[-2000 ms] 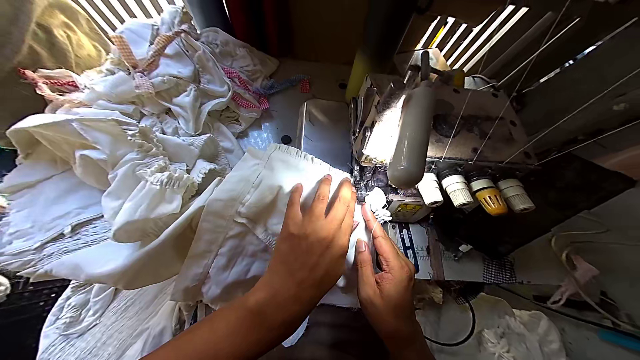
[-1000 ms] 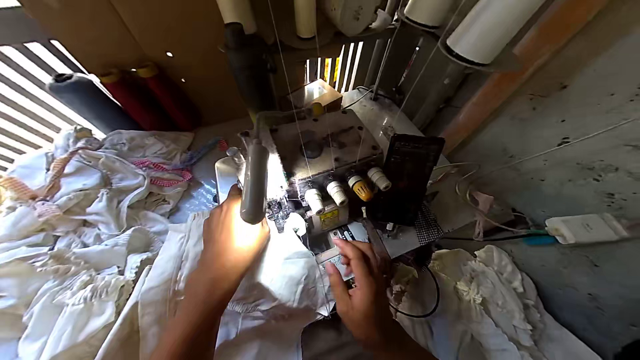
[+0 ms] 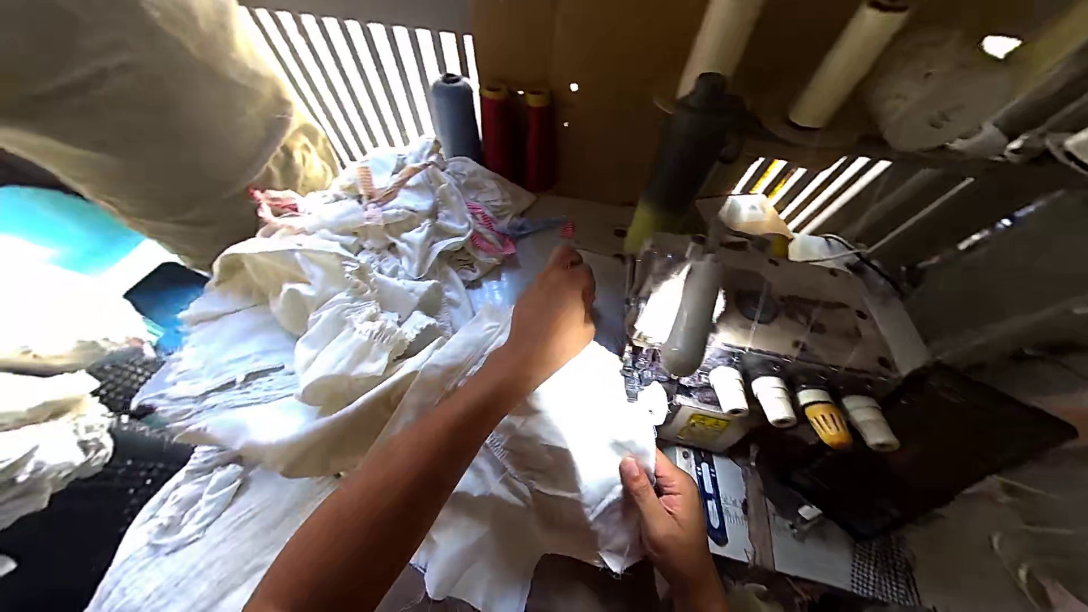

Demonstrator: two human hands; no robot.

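Observation:
White fabric lies across the bed of an overlock sewing machine, its right edge by the needle area. My right hand pinches the fabric's lower right edge between thumb and fingers. Farther forward, my left hand reaches past the fabric, left of the machine head, with its fingers curled; whether it holds anything is hidden. A lamp lights the needle area. White and yellow tension knobs line the machine's front.
A heap of white cloth pieces with checked strips lies at left. Behind it stand a grey thread cone and red thread cones. A dark panel is right of the machine. A blue tool lies near my right hand.
My left hand has left the fabric beside the needle area and moved forward along the machine's left side. My right hand now grips the fabric's edge. The view has swung back left.

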